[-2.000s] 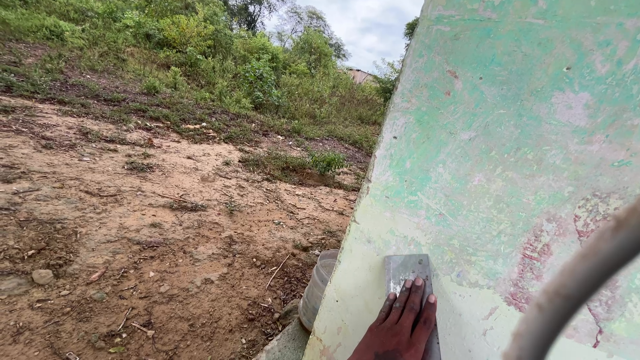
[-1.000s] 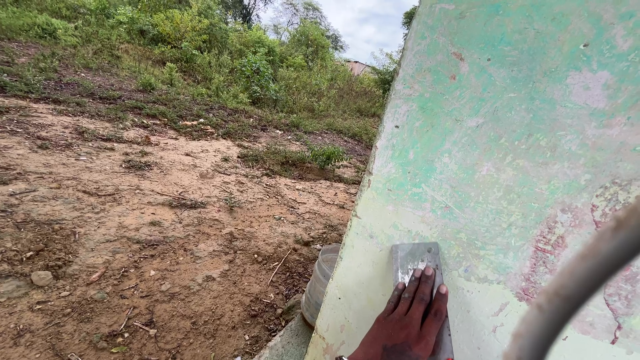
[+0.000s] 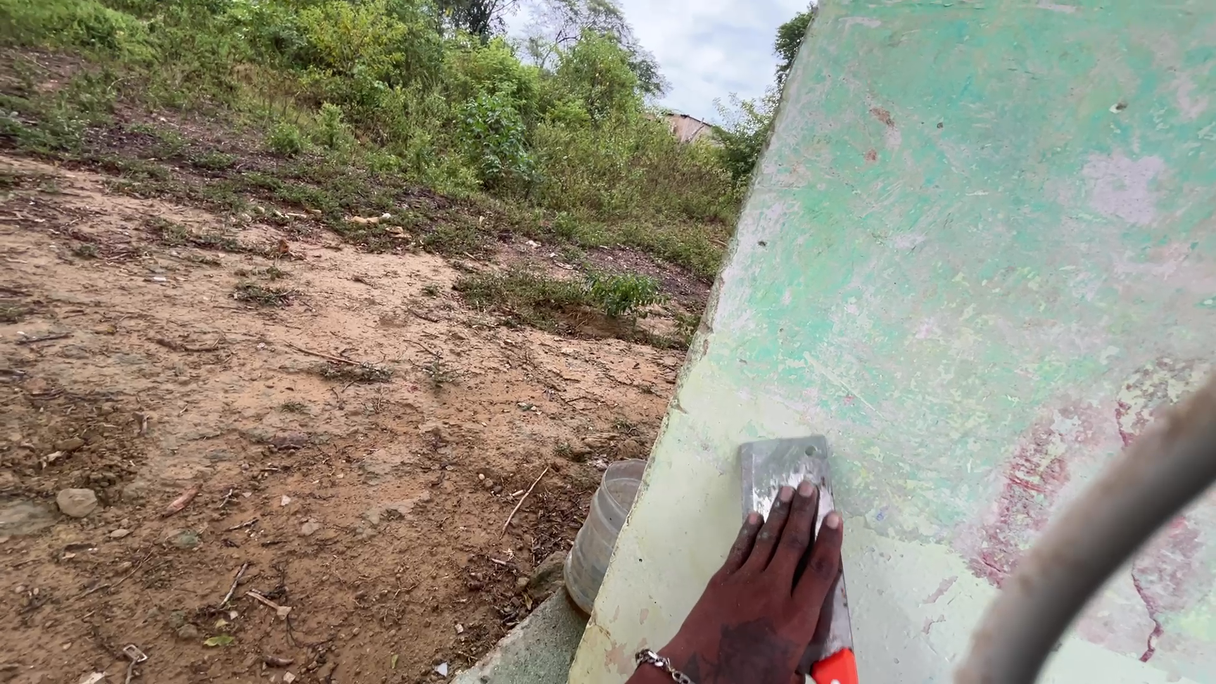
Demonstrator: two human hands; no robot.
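Note:
My left hand (image 3: 774,589), with a chain bracelet at its wrist, lies with its fingers spread over a flat, grey metal blade (image 3: 787,460) against a painted wall (image 3: 912,313). The blade has a small hole near its upper corner, and a piece of its red handle (image 3: 835,668) shows beside the hand at the bottom edge. My left thumb is hidden. The wall has worn green and pale yellow paint, with reddish patches and cracks to the right of the blade. My right hand is out of view.
A clear plastic container (image 3: 605,532) stands by the wall's left edge on a concrete ledge (image 3: 532,648). A blurred, curved grey bar (image 3: 1092,541) crosses the lower right, close to the camera. Bare soil with stones and twigs slopes towards bushes at left.
My left hand and the blade have moved slightly up the wall since one second ago. A bit of the red handle now shows at the bottom.

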